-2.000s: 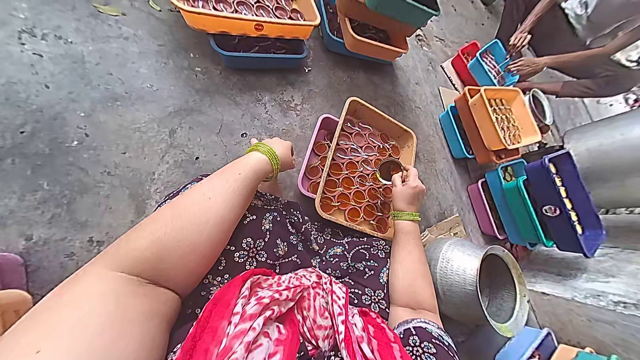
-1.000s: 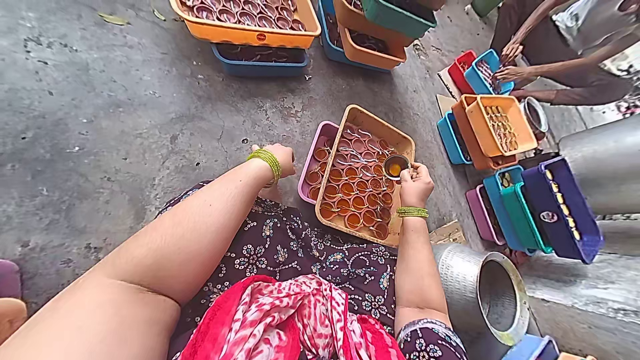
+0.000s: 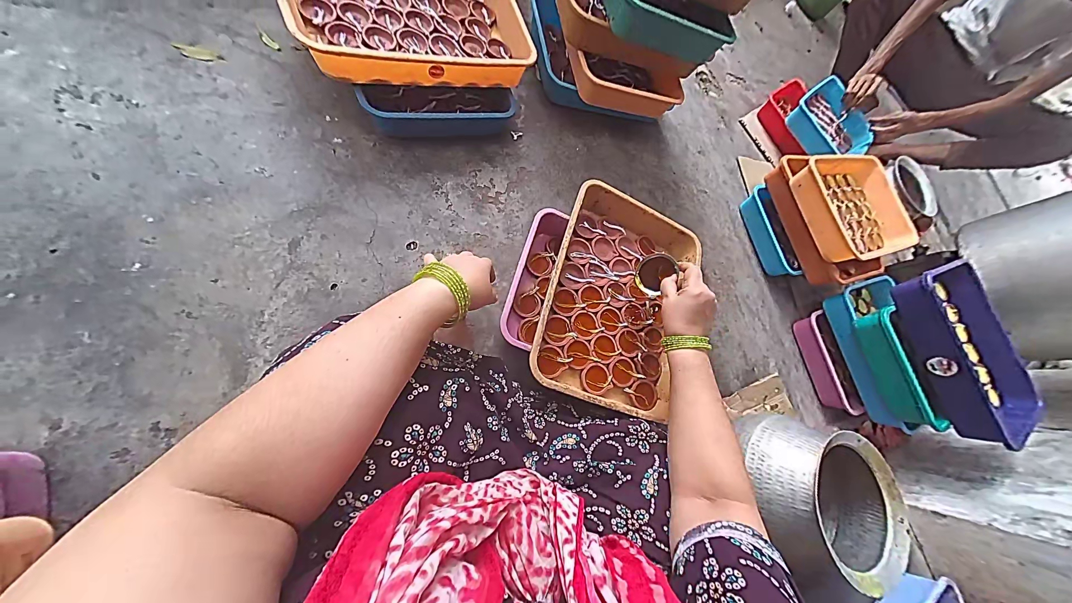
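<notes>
My right hand (image 3: 688, 301) grips a small round metal cup (image 3: 656, 273) over the right side of a tan plastic tray (image 3: 546, 356). Small clay lamps (image 3: 595, 378) with white cotton wicks fill this tray. Those in its nearer part hold amber liquid; several farther ones look dry. The tan tray rests on a pink tray (image 3: 512, 322), which also holds clay lamps. My left hand (image 3: 471, 279) is left of the trays, near my knee, with its fingers curled and partly hidden; whether it holds anything cannot be told.
Stacked trays of lamps, an orange one (image 3: 419, 70) on top, stand ahead. More stacks, with a dark blue tray (image 3: 963, 360), are at the right. A large metal pot (image 3: 787, 477) sits beside my right arm. Another person's hands (image 3: 879, 109) work at a light blue tray (image 3: 816, 138).
My right hand with the metal cup has moved over the tray, first away from me to its right edge, then slightly back inward. My left hand has stayed about where it was.
</notes>
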